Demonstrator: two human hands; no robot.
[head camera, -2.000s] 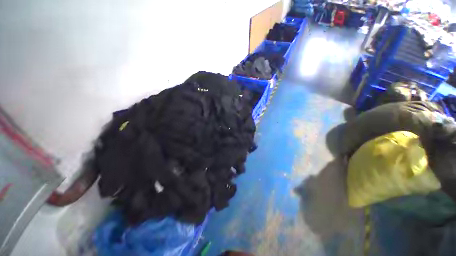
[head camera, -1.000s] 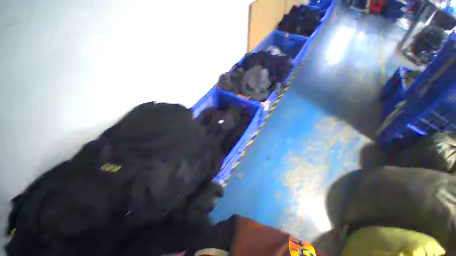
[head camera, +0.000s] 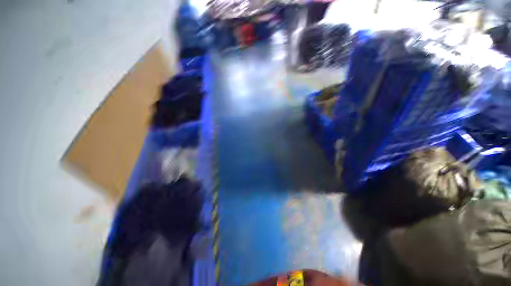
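No hand is in the picture. Nearest in front of me, at the lower left, a blue plastic crate (head camera: 206, 273) holds black and dark grey garments (head camera: 162, 215). Behind it stands another blue crate with black garments (head camera: 179, 100). At the bottom edge shows a reddish-brown piece of clothing (head camera: 325, 279) with an orange-yellow patch (head camera: 291, 278); it seems to be worn by me. The view is blurred.
A brown board (head camera: 123, 125) leans on the pale wall at the left. A blue floor aisle (head camera: 249, 212) runs ahead. At the right are stacked blue crates (head camera: 381, 106) and plump grey-green sacks (head camera: 431, 240). A small red thing (head camera: 246, 34) stands far off.
The view has moved forward along the crates and turned right. The large black garment heap and the yellow sack have left the picture. The brown board and right-hand crates show larger.
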